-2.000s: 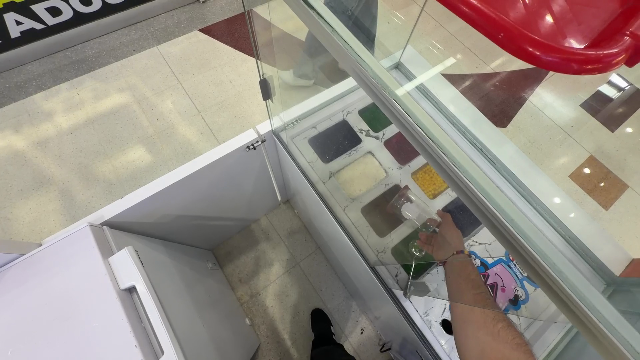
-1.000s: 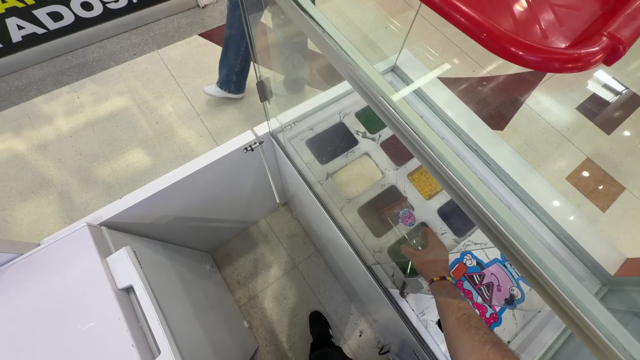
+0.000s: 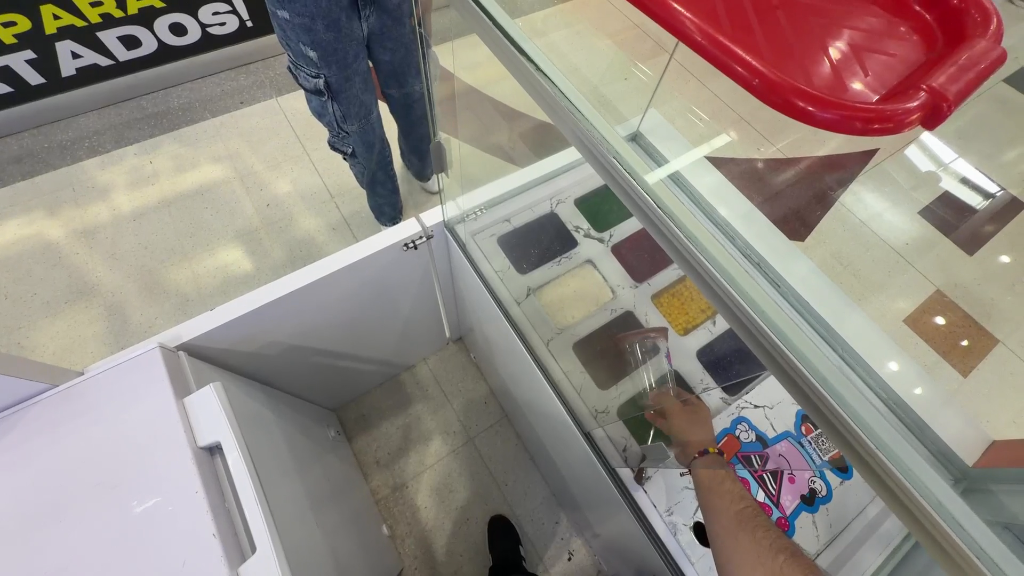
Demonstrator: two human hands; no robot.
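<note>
My right hand (image 3: pixel 680 420), with a beaded bracelet at the wrist, holds a clear plastic cup (image 3: pixel 650 360) inside the glass display counter. The cup is tilted, its rim over the brown tub (image 3: pixel 612 350) and its lower part over a dark green tub (image 3: pixel 656 408). Around them, set in a marble-patterned surface, are a yellow tub (image 3: pixel 684 306) of small pieces, a cream tub (image 3: pixel 574 294), a dark red tub (image 3: pixel 642 255) and a dark blue tub (image 3: pixel 730 362). My left hand is out of view.
A glass pane (image 3: pixel 560 336) and a metal rail (image 3: pixel 640 192) border the counter. A red plastic tray (image 3: pixel 832 64) juts in above. A white cabinet (image 3: pixel 96 472) stands at the left, beside a low white panel (image 3: pixel 320 336). Beyond it a person in jeans (image 3: pixel 352 104) stands.
The person in jeans has come closer to the counter. My right hand stays over the tubs with the cup, whose rim now points up and away from the wrist.
</note>
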